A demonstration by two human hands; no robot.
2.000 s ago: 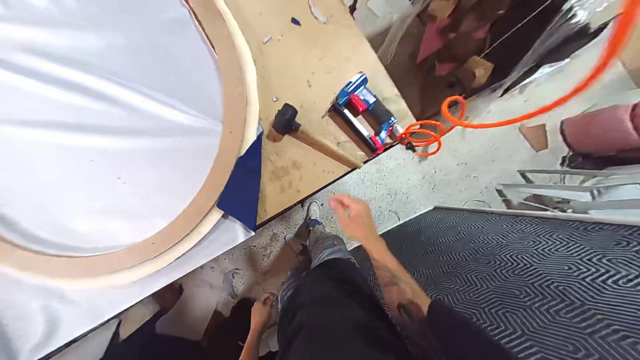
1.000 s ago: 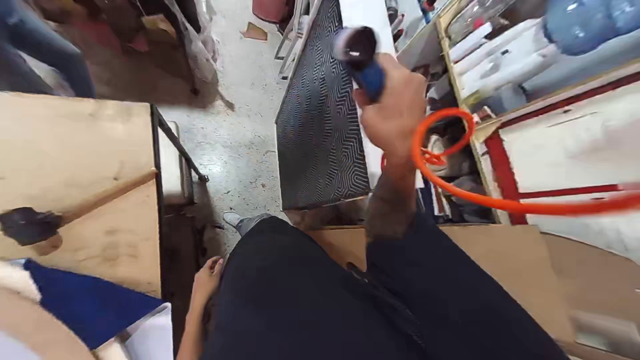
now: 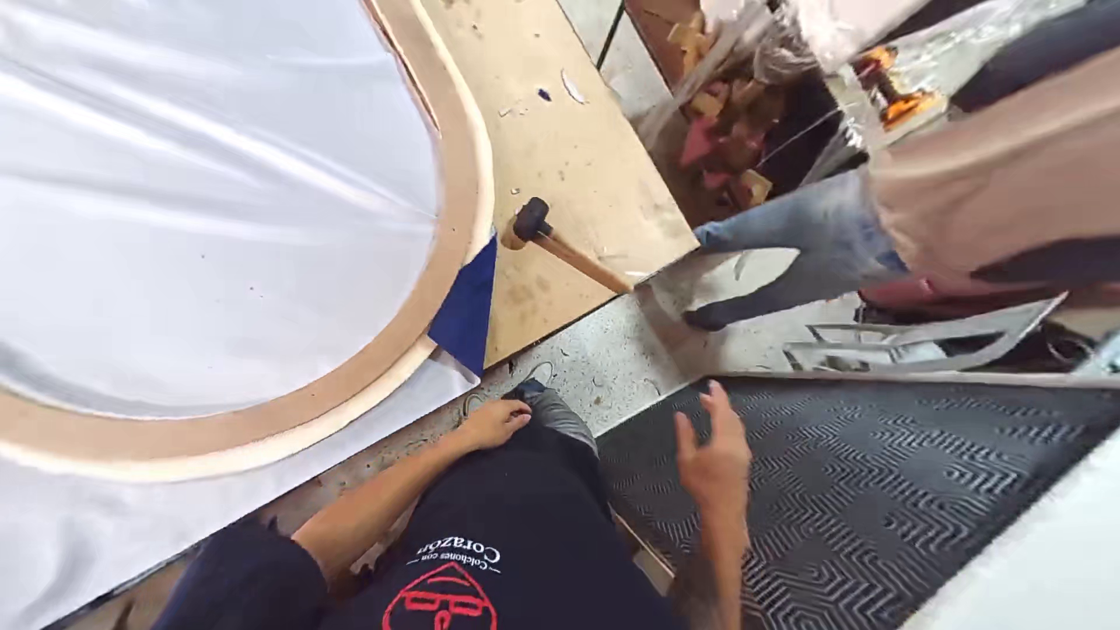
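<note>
My left hand [image 3: 495, 422] is near my waist, fingers loosely curled, and I cannot tell whether it touches my shirt. Over the black patterned material [image 3: 840, 472], my right hand [image 3: 716, 442] has its fingers apart and holds nothing. A rubber mallet [image 3: 560, 241] with a wooden handle lies on the wooden tabletop [image 3: 586, 157], its handle end at the table's edge. To its left is a curved frame band [image 3: 437, 280] with a pale padded edge, around shiny white fabric [image 3: 219, 201]. A blue fabric piece [image 3: 468, 306] sticks out from under the band.
A person in jeans [image 3: 814, 236] stands at the right, beyond the table corner. Behind are scraps and clear plastic wrap [image 3: 787, 52]. A grey metal frame [image 3: 936, 337] lies on the floor behind the black patterned material. Small scraps [image 3: 573, 86] lie on the tabletop.
The blue tool my right hand held up one second ago is no longer in it. The blue stapler seen on the table two seconds ago is gone from there. A person has come in at the right.
</note>
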